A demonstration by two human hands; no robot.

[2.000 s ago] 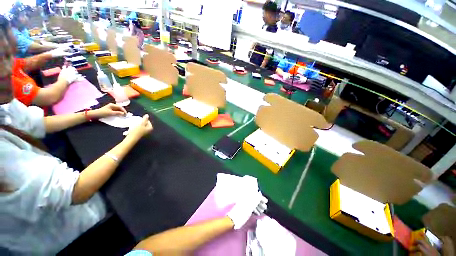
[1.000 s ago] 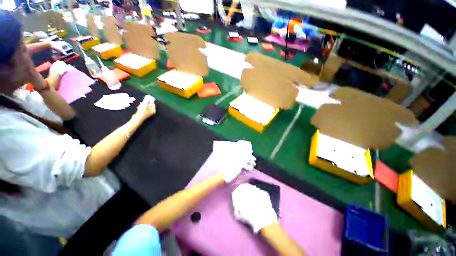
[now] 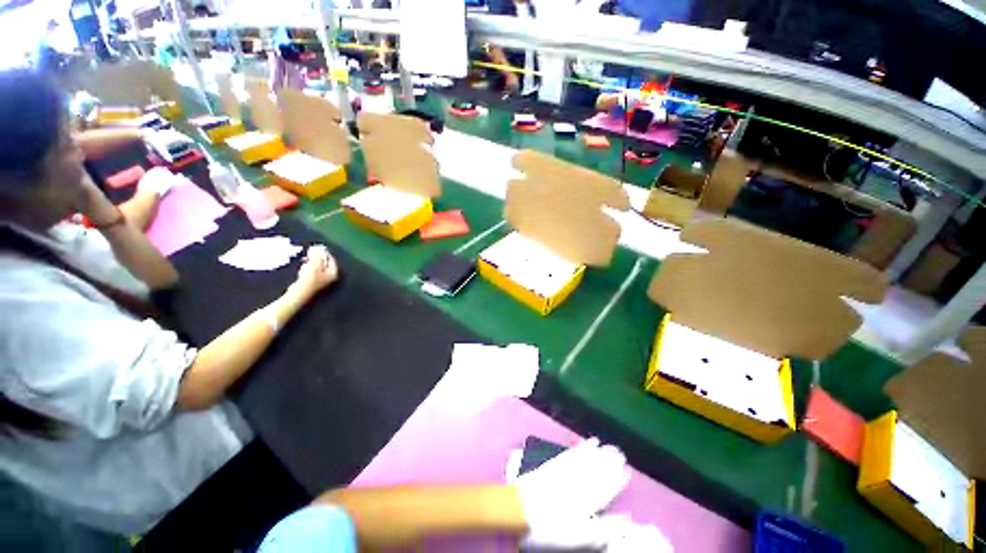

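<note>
A black device (image 3: 540,453) with a white edge shows on the pink mat (image 3: 454,434), partly hidden by my gloved left hand (image 3: 573,483). My left hand lies over or against it; whether it grips it I cannot tell. My gloved right hand (image 3: 608,535) is just below, blurred and cut off by the bottom edge, its fingers hidden. White wipes or paper (image 3: 495,368) lie at the mat's far edge.
Open yellow boxes with raised cardboard lids (image 3: 722,378) stand on the green conveyor (image 3: 605,367), with a black device (image 3: 447,273) and red pieces (image 3: 835,423) between them. A blue tray (image 3: 795,537) is right of the mat. A coworker (image 3: 108,378) sits at left.
My left hand has moved off the wipes, right and down to the device. My right hand has moved lower, partly out of view. The view has shifted, leaving less of the blue tray visible.
</note>
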